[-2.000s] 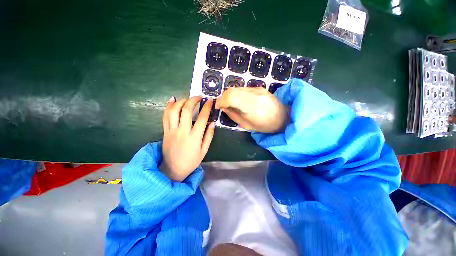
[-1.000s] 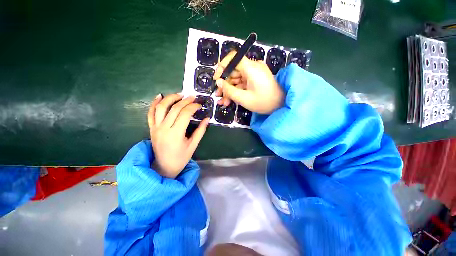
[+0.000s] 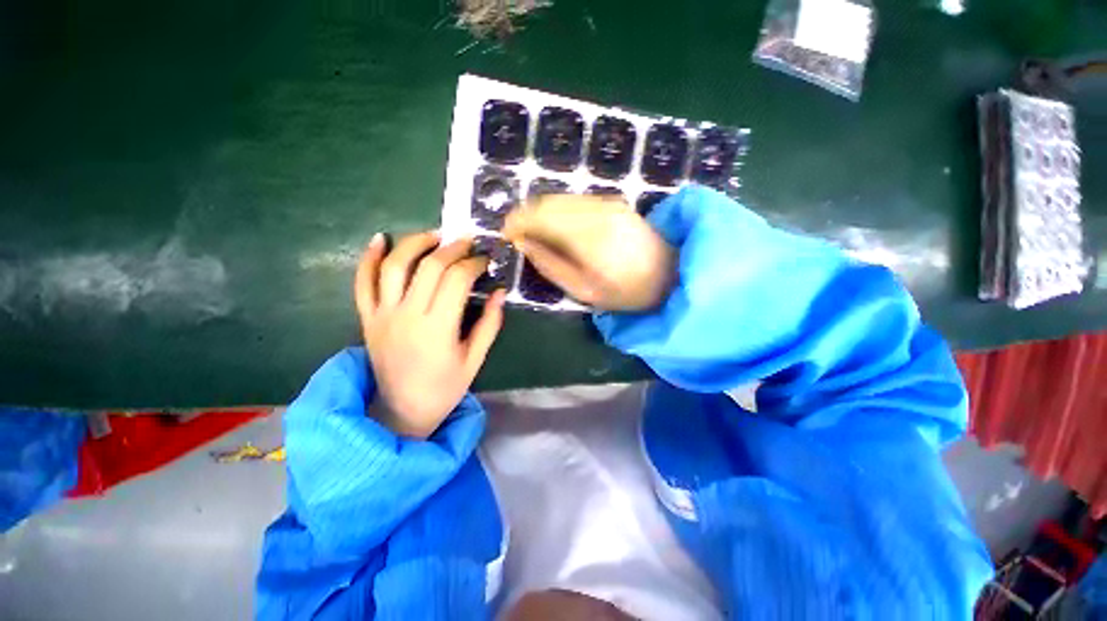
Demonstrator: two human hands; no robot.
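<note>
A white-edged sheet [image 3: 458,182] of rounded black square units lies on the green bench in front of me. My left hand [image 3: 419,322] rests at its near left corner, fingers spread, with index finger and thumb around the corner unit [image 3: 494,263]. My right hand [image 3: 601,249] is blurred and closed over the left-middle part of the sheet, its fingertips beside the left unit of the middle row. The black tweezers seen in it a second ago are hidden by the hand now. Hand and sleeve cover several units.
A tangled heap of fine metal parts [image 3: 495,15] lies beyond the sheet. A clear bag with a white label [image 3: 816,46] is at the far right. A stack of pale sheets [image 3: 1042,200] stands at the right edge. The bench's near edge runs just before my body.
My right hand has turned over and lowered, so the tweezers that stuck up from it are out of sight. The top row of units is uncovered again. My left hand has hardly moved.
</note>
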